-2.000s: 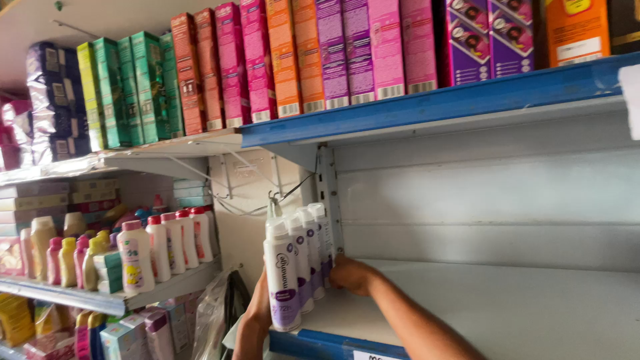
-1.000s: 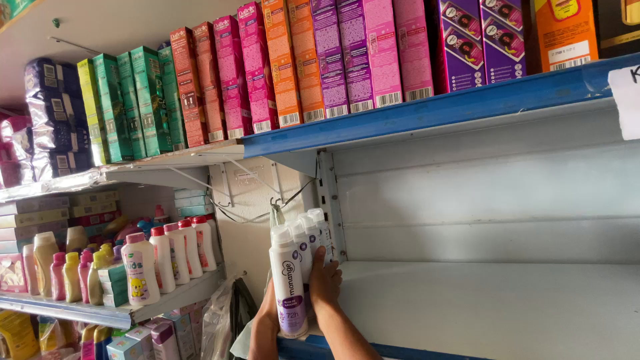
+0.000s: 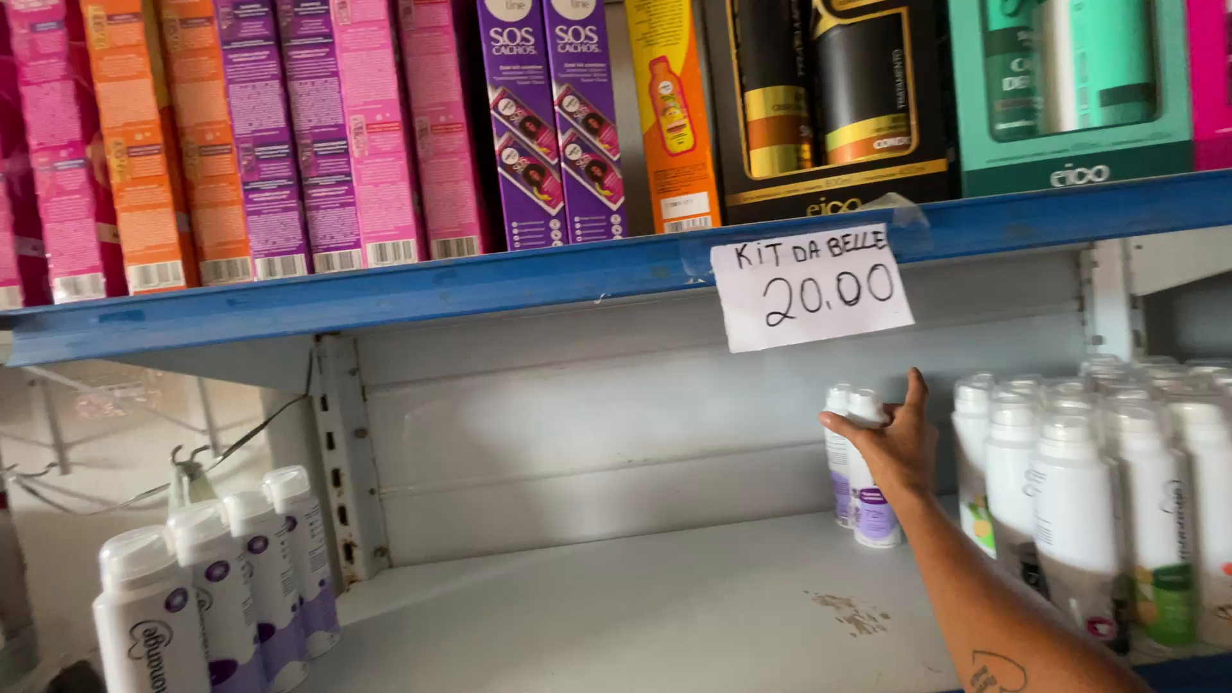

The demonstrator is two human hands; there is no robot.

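My right hand (image 3: pixel 895 438) reaches over the right part of the middle shelf (image 3: pixel 616 606). Its thumb and fingers are spread around the upper part of a white and purple aerosol can (image 3: pixel 874 500); whether it grips the can is not certain. A second such can (image 3: pixel 839 472) stands just behind and left of it. At the shelf's left end, several white and purple aerosol cans (image 3: pixel 149 626) with clear caps stand in a row. My left hand is out of view.
White aerosol cans with green and dark labels (image 3: pixel 1068 520) crowd the shelf's right end. Above runs a blue shelf edge (image 3: pixel 597 279) with a handwritten price sign (image 3: pixel 813 289) and boxed hair products (image 3: pixel 525 144). A metal wall hook (image 3: pixel 188 457) sticks out at the left.
Both hands have left the row of purple cans at the left. My right hand is now at two cans farther right, and my left hand has gone out of view. The view has shifted right.
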